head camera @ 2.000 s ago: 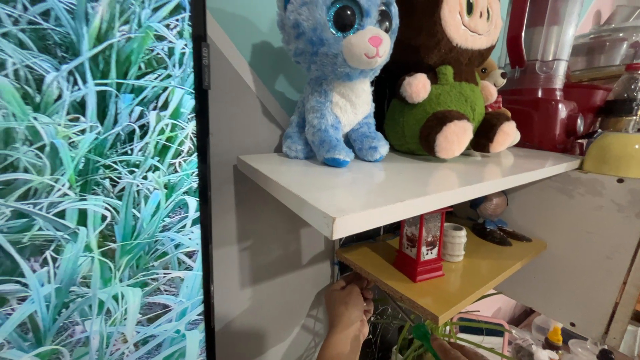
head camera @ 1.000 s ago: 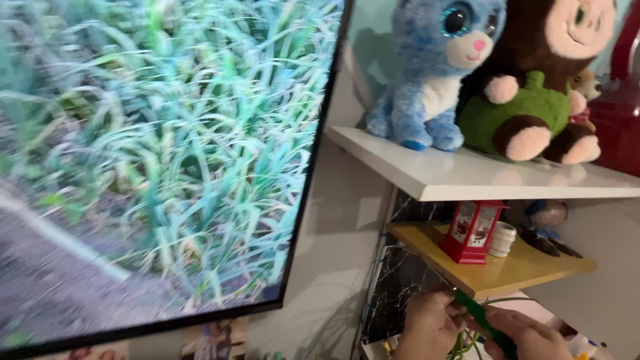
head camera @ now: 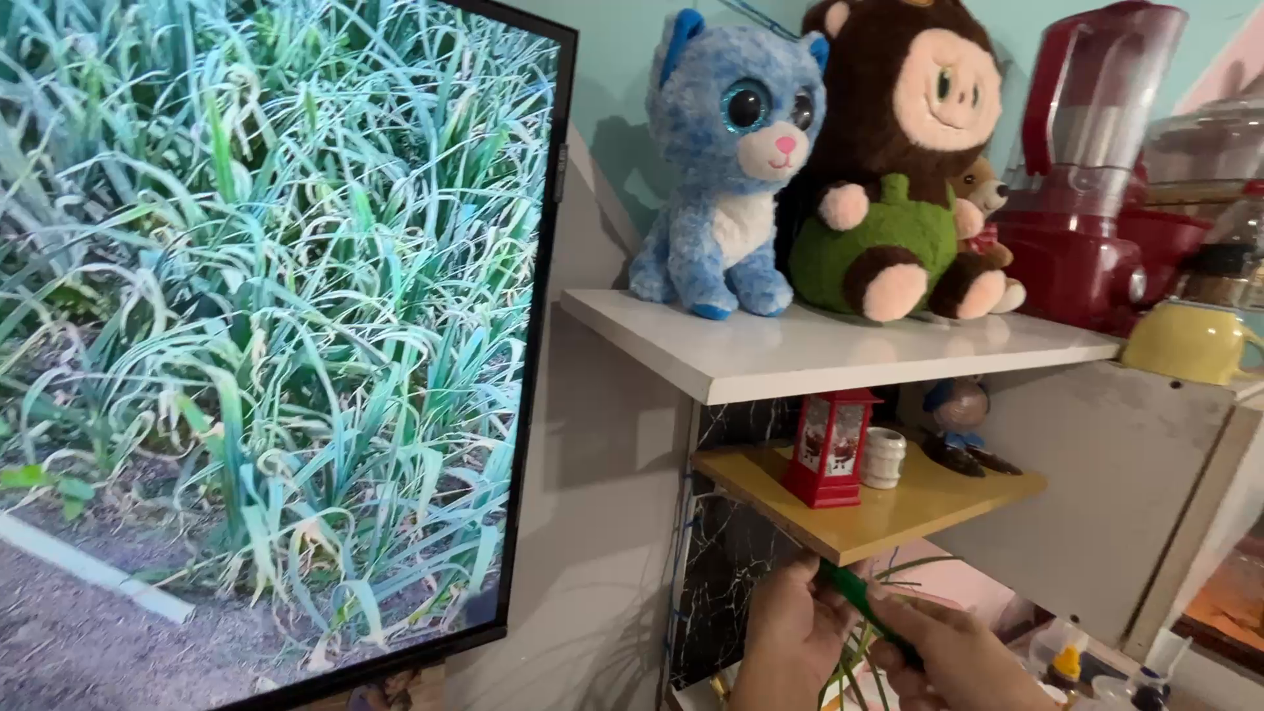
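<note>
Below the yellow shelf (head camera: 889,518), my right hand (head camera: 943,637) is closed on a slim green-handled tool (head camera: 854,591) that slants up and left. My left hand (head camera: 795,617) is at the tool's upper end, with its fingers bent close under the shelf; whether it grips anything there is hidden. Long thin green plant leaves (head camera: 849,662) hang between and beside the hands. On the yellow shelf stand a red lantern (head camera: 831,449), a small white ribbed pot (head camera: 882,457) and a small figurine (head camera: 958,425).
A television screen (head camera: 267,326) fills the left side. Above the hands, a white shelf (head camera: 839,355) carries a blue plush cat (head camera: 726,178), a brown plush toy in green (head camera: 874,247), a small teddy bear and a red blender (head camera: 1096,188). Small bottles (head camera: 1066,664) stand at lower right.
Two seconds ago my left hand was up under the yellow shelf, with my right hand lower and apart. Now both hands are together at the green tool. The view has swung left.
</note>
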